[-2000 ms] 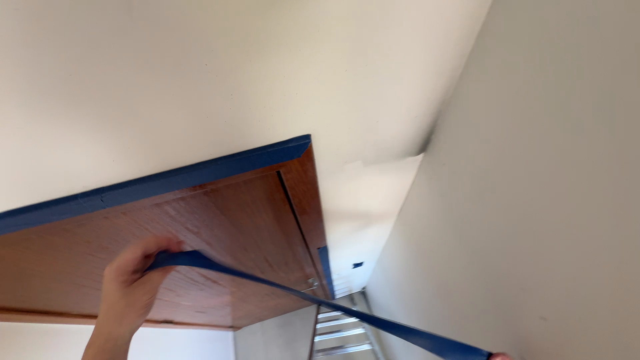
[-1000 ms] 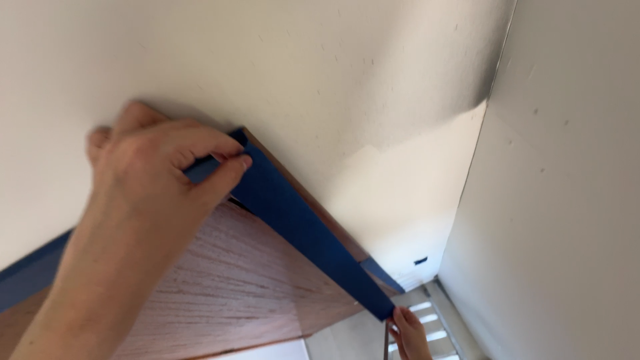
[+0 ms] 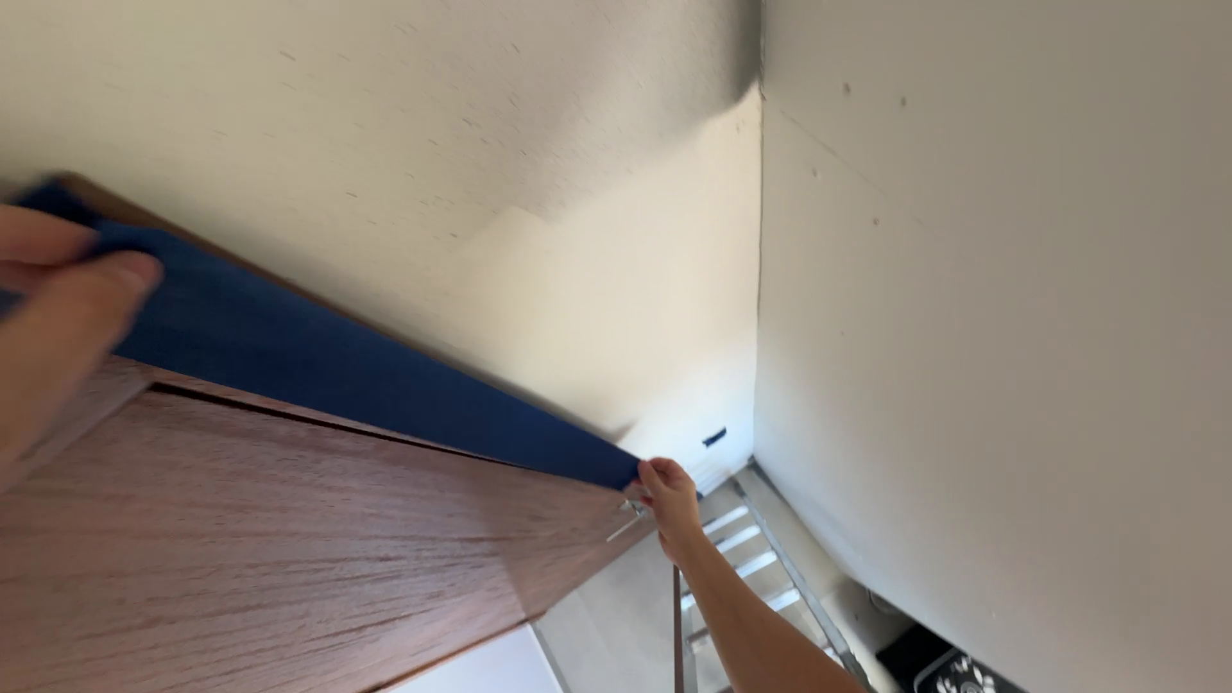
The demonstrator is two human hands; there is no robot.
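Note:
A wide strip of blue masking tape [image 3: 375, 371] runs along the edge of a brown wooden door [image 3: 318, 539], from its upper corner at the left down toward the lower middle. My left hand [image 3: 67, 298], blurred and partly out of view, pinches the tape near that corner between thumb and finger. Lower down, my right hand [image 3: 669, 486] grips the far end of the strip between its fingertips, close to a metal door handle [image 3: 630, 520]. A thin line of brown wood shows between tape and wall. How firmly the tape sticks cannot be told.
The pale wall [image 3: 597, 318] meets a grey-white wall [image 3: 991, 318] at a corner. A metal ladder [image 3: 770, 577] stands below, behind my right forearm. A small dark blue piece [image 3: 714, 438] is on the pale wall. A dark patterned item [image 3: 948, 664] lies at lower right.
Two seconds ago the strip was stretched in the air between my hands, away from the door edge; now it lies along that edge. The view has come closer to the door's corner.

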